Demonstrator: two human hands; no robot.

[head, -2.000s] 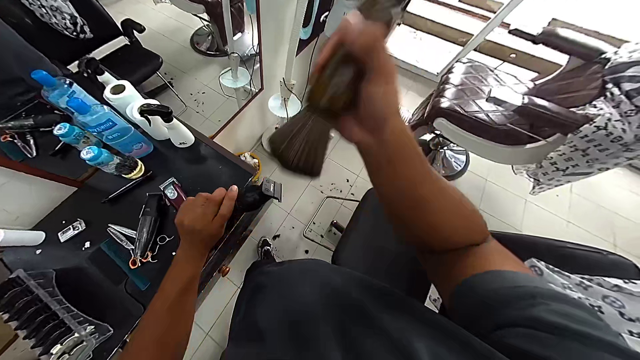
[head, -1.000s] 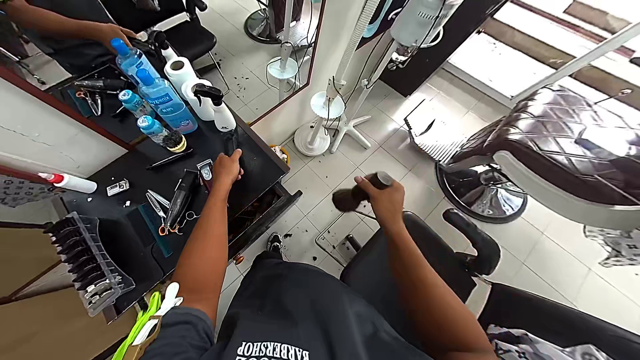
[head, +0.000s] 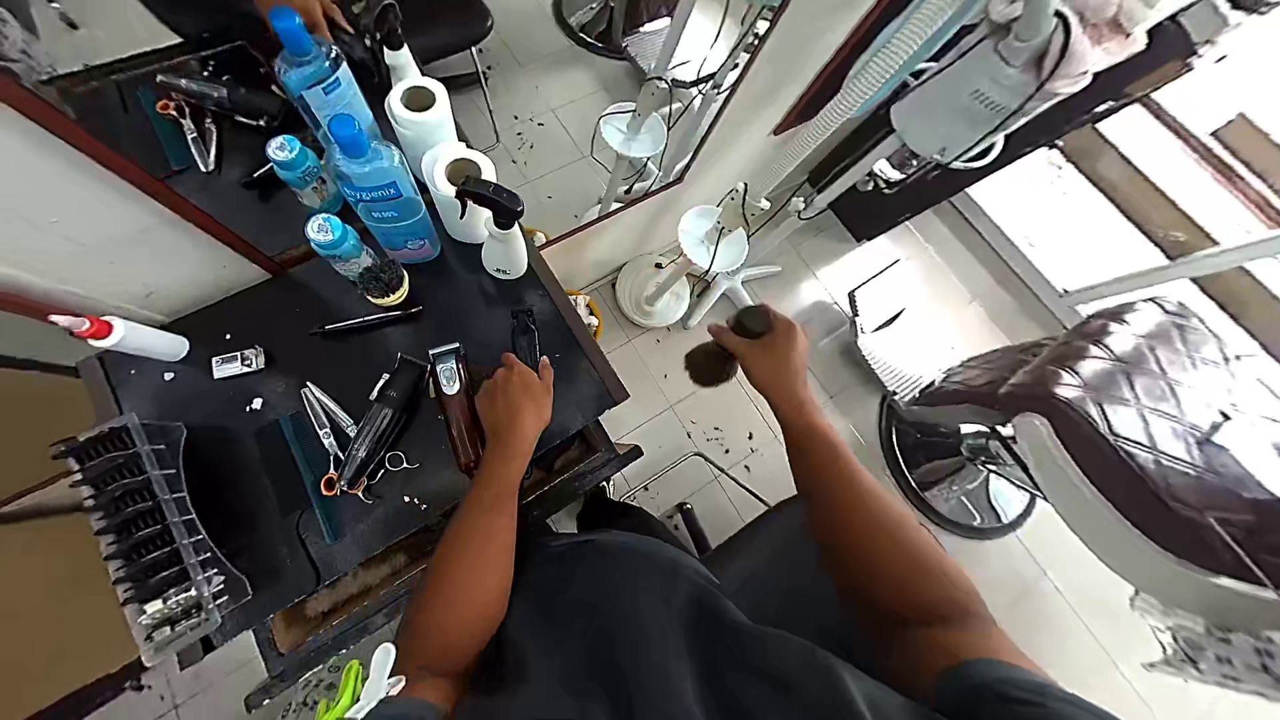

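Observation:
My left hand [head: 514,402] rests on a black hair trimmer [head: 524,336] at the right side of the black table; its fingers cover the lower part, so a firm grip is not plain. Just left of it lies a dark red hair clipper [head: 455,405], then a black clipper [head: 384,420]. My right hand [head: 768,352] is closed around a neck duster brush [head: 712,362], held in the air over the floor right of the table. Scissors [head: 322,428] and a teal comb [head: 308,478] lie beside the black clipper.
Blue bottles [head: 385,200], paper rolls [head: 460,190] and a white spray bottle [head: 504,245] stand at the table's back by the mirror. A rack of clipper guards [head: 165,540] sits at the left edge. A brown barber chair [head: 1150,430] is on the right, a white wheeled stand [head: 655,290] ahead.
The black trimmer, held in my left hand two seconds ago, is now on the table under that hand. My right hand has come down from its raised position with the brush.

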